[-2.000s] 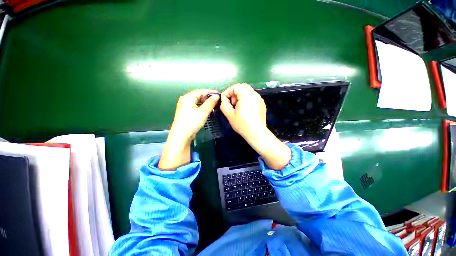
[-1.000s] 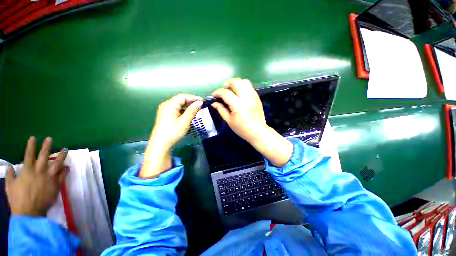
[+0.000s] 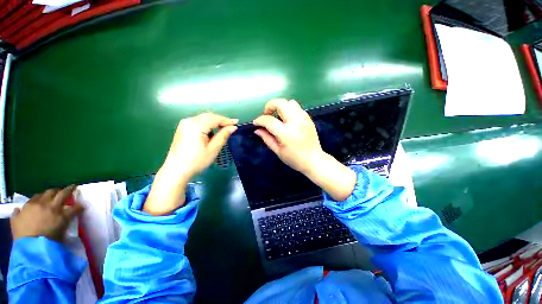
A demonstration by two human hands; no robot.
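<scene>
An open laptop (image 3: 356, 127) stands before me on the green surface, its glossy black screen tilted back and its black keyboard (image 3: 300, 228) toward me. My left hand (image 3: 199, 142) pinches at the screen's upper left corner, thumb and index finger together. My right hand (image 3: 288, 133) has its fingertips on the screen's top edge just right of that corner, partly covering the screen. Whether a tiny piece is between the fingers cannot be told.
Another person's hand (image 3: 47, 217) rests on a stack of white sheets (image 3: 101, 208) at left. A laptop with a white sheet (image 3: 481, 71) on a red carrier (image 3: 435, 53) is at upper right. Red carriers (image 3: 89, 18) lie at upper left, more at lower right.
My left hand has moved left to the screen corner, and the dark piece between my hands no longer shows. Another person's hand has come onto the stack at left.
</scene>
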